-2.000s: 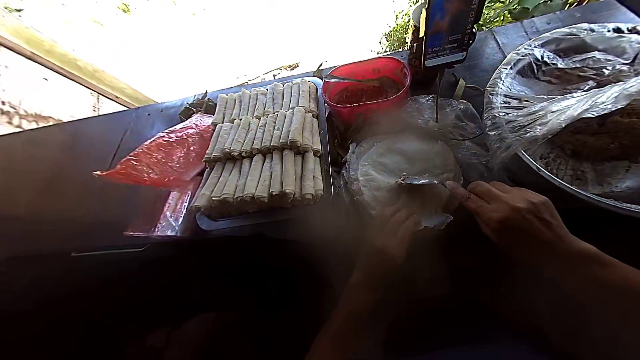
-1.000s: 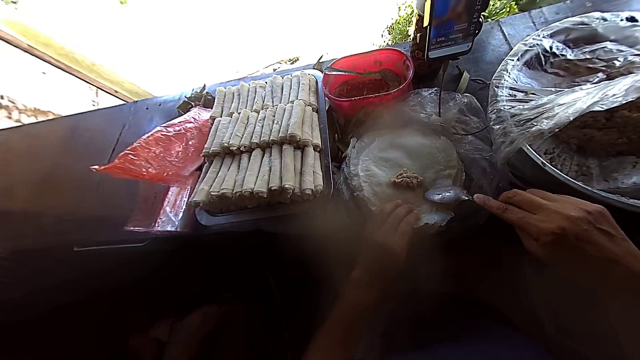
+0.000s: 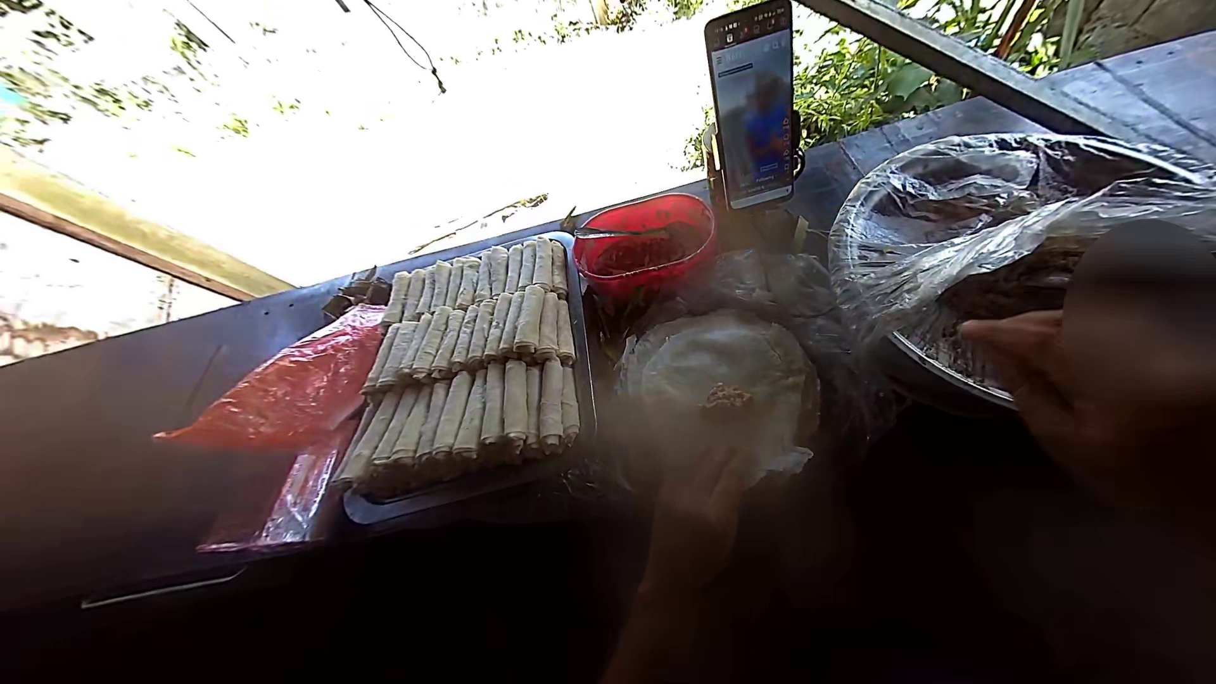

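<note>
A small heap of brown filling [image 3: 727, 396] lies on a round, thin pastry wrapper [image 3: 717, 356], which rests on a stack of wrappers on clear plastic. My left hand [image 3: 701, 499] is blurred, its fingers at the near edge of the wrapper; whether it grips the edge is unclear. Over the near side of a large round metal basin [image 3: 950, 375] is my right hand [image 3: 1054, 380], partly hidden by a dark blur; no spoon can be made out there. Brown filling [image 3: 1012, 290] shows in the basin under clear plastic film [image 3: 988, 228]. Rolled wrappers [image 3: 465, 366] lie in stacked rows left of my hands.
The rolls sit on a tray [image 3: 380, 513]. Red plastic bags [image 3: 294, 389] lie left of it. A red container [image 3: 646, 275] with a utensil laid across it stands behind. A smartphone [image 3: 755, 114] is propped upright at the table's far edge.
My right hand has moved right from the wrapper to the basin; one second ago it held a spoon beside the filling. The filling stays on the wrapper. The view has shifted.
</note>
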